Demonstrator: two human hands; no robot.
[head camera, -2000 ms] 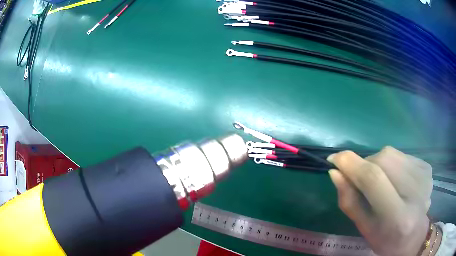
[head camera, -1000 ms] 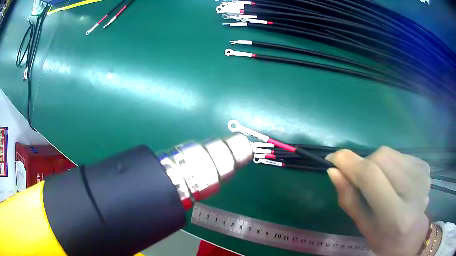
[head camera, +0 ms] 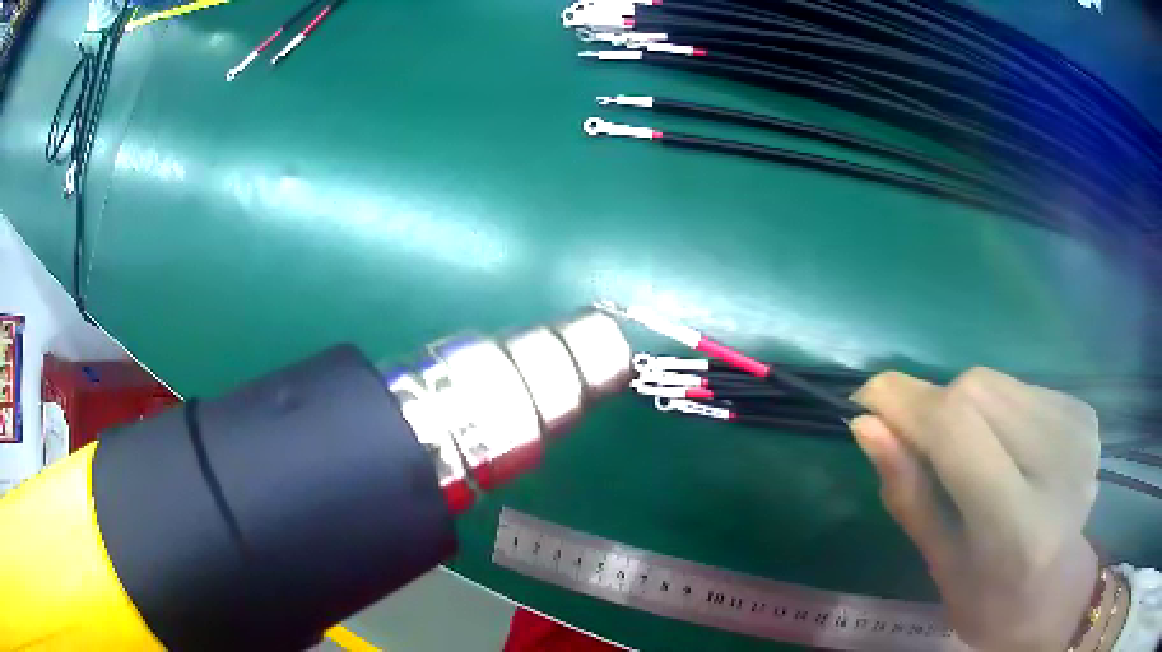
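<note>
My right hand [head camera: 988, 490] is bare and pinches one black cable lead [head camera: 816, 390] between thumb and finger. Red tubing [head camera: 733, 357], a white marker sleeve [head camera: 665, 326] and a ring terminal [head camera: 608, 307] form its end, pointing up-left. The heat gun [head camera: 274, 484] comes in from the lower left, its silver nozzle [head camera: 548, 382] just below and left of the sleeve. My left hand is not in view. Several leads with white sleeves [head camera: 688, 408] lie on the green mat below the held lead.
A large bundle of black leads [head camera: 867, 89] lies at the upper right. Two red-ended leads [head camera: 287, 45] lie at the upper left. A steel ruler [head camera: 714, 599] lies at the near edge. A looped thin black cable [head camera: 79, 127] is at the far left. A red box [head camera: 108, 414] stands beyond the mat's left edge.
The held lead's ring has turned from face-on to nearly edge-on. The nozzle has shifted slightly left and up. My right hand still pinches the lead.
</note>
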